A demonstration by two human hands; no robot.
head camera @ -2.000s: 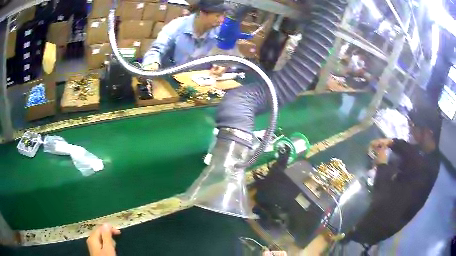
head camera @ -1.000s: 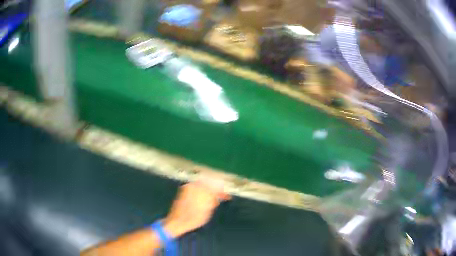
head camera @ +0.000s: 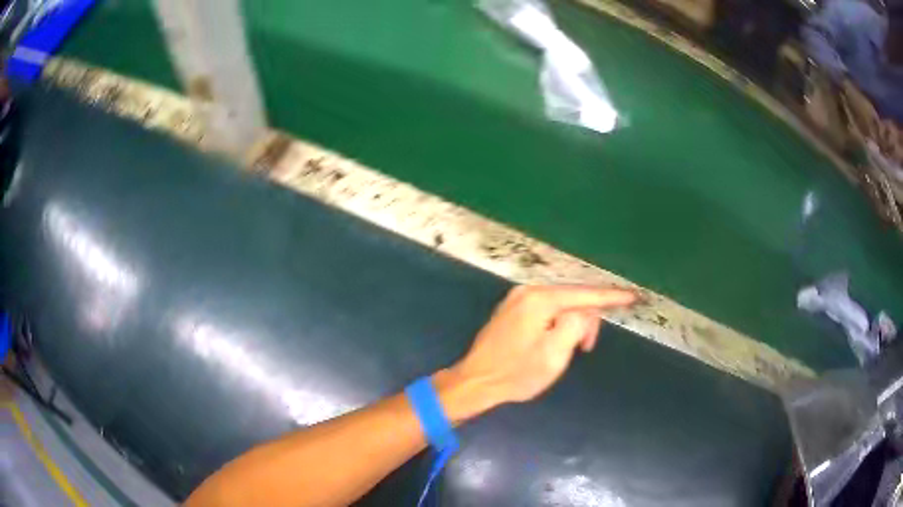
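My left hand (head camera: 535, 342) reaches in from the bottom left and rests at the pale, worn edge (head camera: 396, 210) of the conveyor. The index finger is stretched out along the edge and the other fingers are bent; I see nothing in the hand. A blue wrist strap (head camera: 431, 414) is on that wrist, its cord hanging down. A clear plastic bag with white content (head camera: 574, 84) lies on the green conveyor belt (head camera: 416, 109), beyond my hand and apart from it. My right hand is out of the picture.
The dark green bench mat (head camera: 248, 287) lies on the near side. A pale upright post (head camera: 223, 79) stands at the conveyor edge, upper left. Another whitish bagged item (head camera: 840, 309) is on the belt at right, near the clear hood (head camera: 830, 421). A person's blue sleeve (head camera: 850, 40) shows upper right.
The view has swung left and down, so the solder feeder box and the nearby person at right are gone. More of my left forearm shows, and its index finger is now stretched out.
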